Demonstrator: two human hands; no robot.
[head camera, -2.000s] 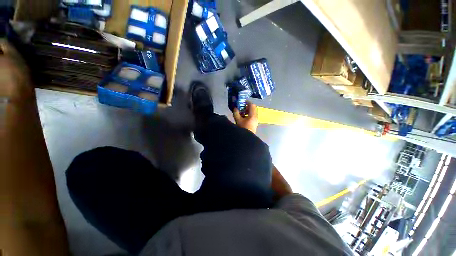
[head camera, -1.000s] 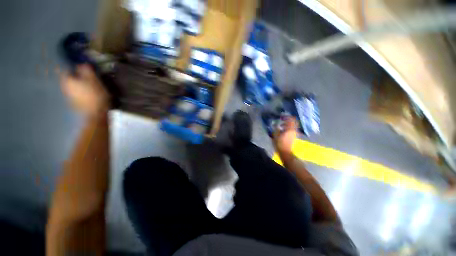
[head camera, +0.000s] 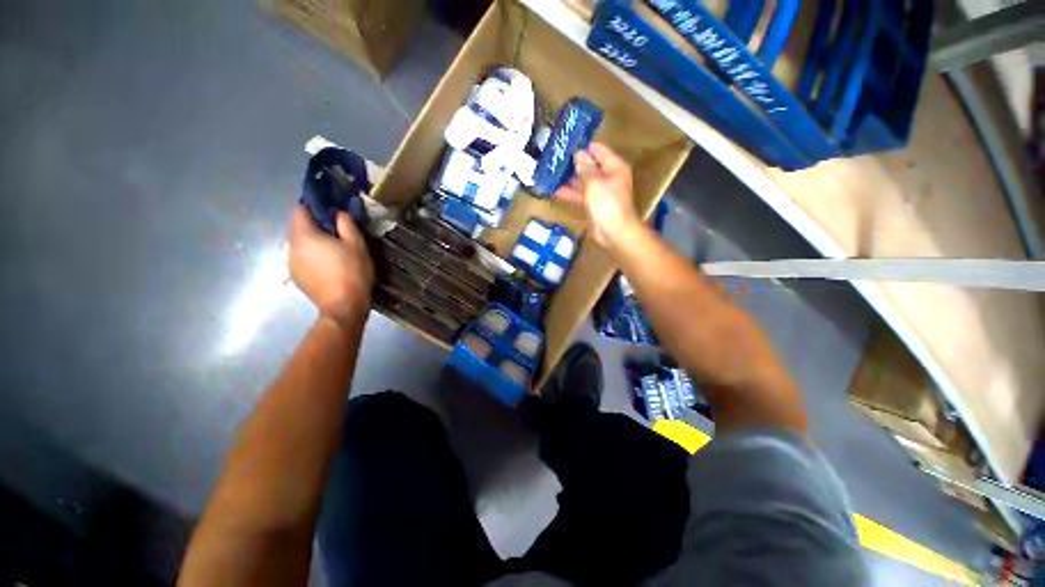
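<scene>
My right hand (head camera: 607, 195) holds a blue cutting die with white handwriting (head camera: 566, 143) by its edge, inside the open die box (head camera: 442, 94). My left hand (head camera: 330, 261) is closed around a dark navy ring-like piece (head camera: 334, 184) at the box's left corner. In the box lie white-topped blue dies (head camera: 484, 143), a blue die with four pale cells (head camera: 542, 252) and a row of brown dies on edge (head camera: 430, 275). A blue die with brownish cells (head camera: 500, 351) sits at the near corner.
A large blue slatted frame (head camera: 745, 69) with white numbers rests on the wooden shelf (head camera: 882, 218) at upper right. More blue dies (head camera: 668, 392) lie on the floor right of the box, near a yellow line (head camera: 684, 435). A carton (head camera: 350, 29) stands behind; my shoe (head camera: 576, 376) is beside the box.
My right hand has moved from the floor dies up into the box and now holds a blue die there. The view has shifted; my left hand still holds the navy piece.
</scene>
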